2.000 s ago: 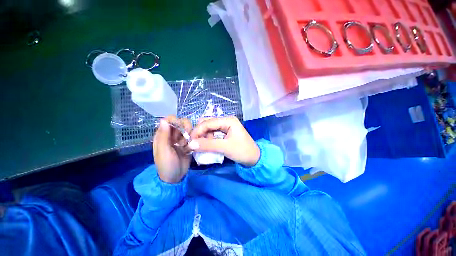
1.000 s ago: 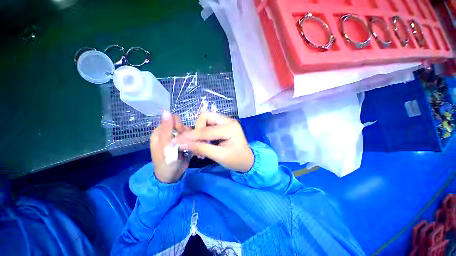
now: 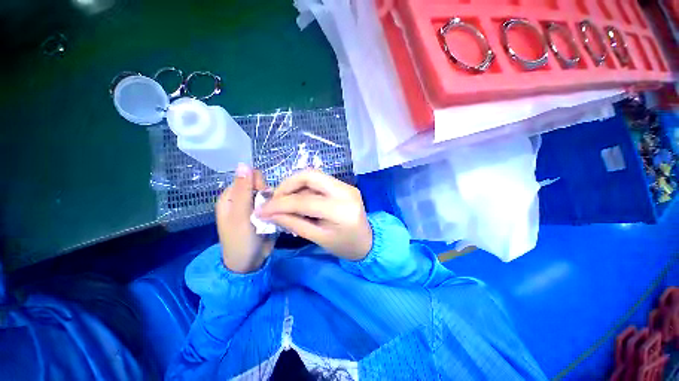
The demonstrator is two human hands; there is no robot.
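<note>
My left hand [image 3: 242, 219] is upright in front of my body, its fingers bent round a metal ring that is almost wholly hidden now; a bit of it showed between the hands earlier. My right hand [image 3: 320, 212] pinches a small crumpled white cloth [image 3: 262, 217] and presses it against the inside of my left hand. A translucent white bottle [image 3: 216, 138] stands just beyond my left hand, its round lid [image 3: 141, 100] flipped open. Two or three silver rings [image 3: 202, 85] lie on the green bench behind the bottle.
A coral-red tray [image 3: 476, 88] at the right holds several silver rings over white sheets [image 3: 488, 126]. Clear film [image 3: 298, 145] lies on the grey mesh mat [image 3: 186, 190]. A blue bin [image 3: 588, 175] stands right, red holders [image 3: 648, 346] at lower right.
The white cloth has moved from below my right hand to between both hands. My right hand has shifted left against my left. The view has shifted slightly.
</note>
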